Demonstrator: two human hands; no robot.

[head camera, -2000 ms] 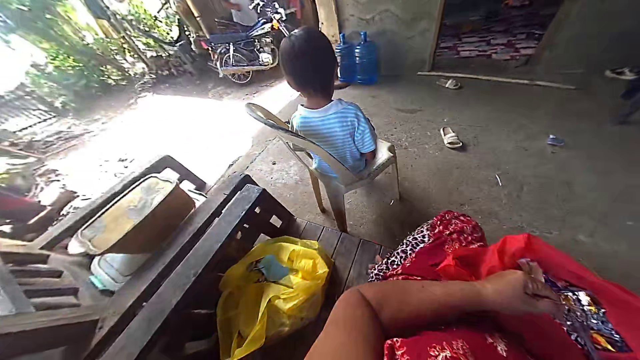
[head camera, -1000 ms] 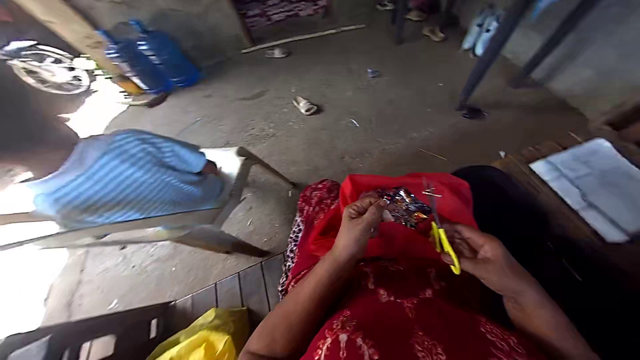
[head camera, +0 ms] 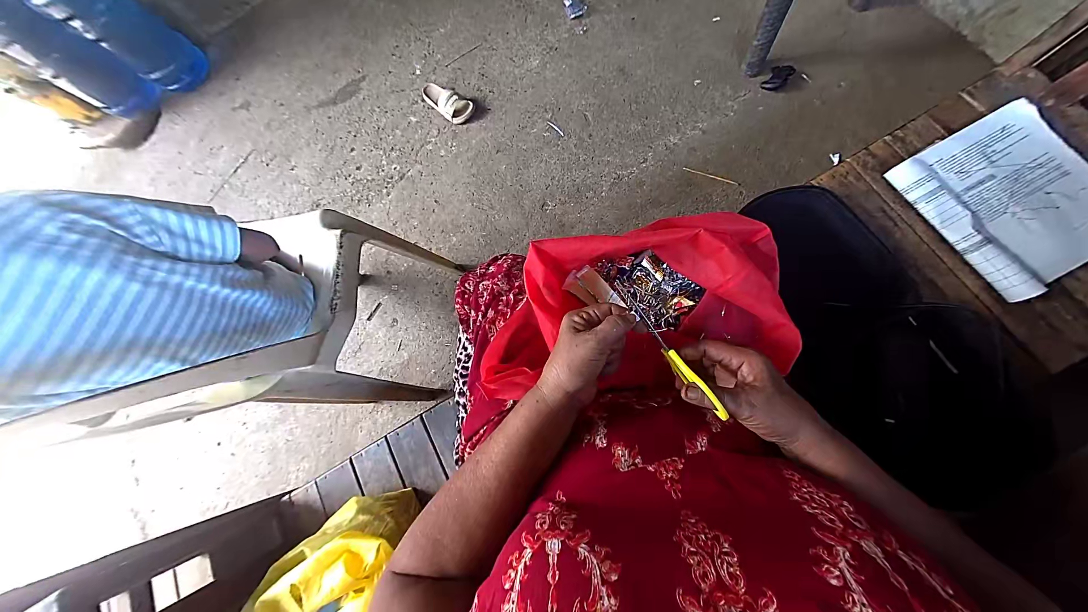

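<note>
My left hand [head camera: 588, 347] pinches a small plastic wrapper [head camera: 595, 287], orange-brown and partly clear. In my right hand [head camera: 738, 387] are yellow-handled scissors [head camera: 693, 382], their blades pointing up and left against the wrapper near my left fingertips. Both hands are over a red cloth bag [head camera: 731, 242] lying open on my lap. Inside the bag lies a heap of small cut, shiny multicoloured pieces [head camera: 659, 289], just beyond the scissor blades. Whether the blades are cutting at this instant cannot be told.
A person in a striped shirt [head camera: 144, 289] sits on a plastic chair [head camera: 340, 255] to the left. Printed papers [head camera: 999, 191] lie on a wooden bench [head camera: 926, 136] at right, beside a black bag [head camera: 816, 246]. A yellow plastic bag [head camera: 340, 552] is at lower left; a sandal [head camera: 448, 103] lies on the floor.
The view has swung right and down since the first frame. The wrapper now stands out from my left fingers, and the scissors have come up to it from their spot beside the heap.
</note>
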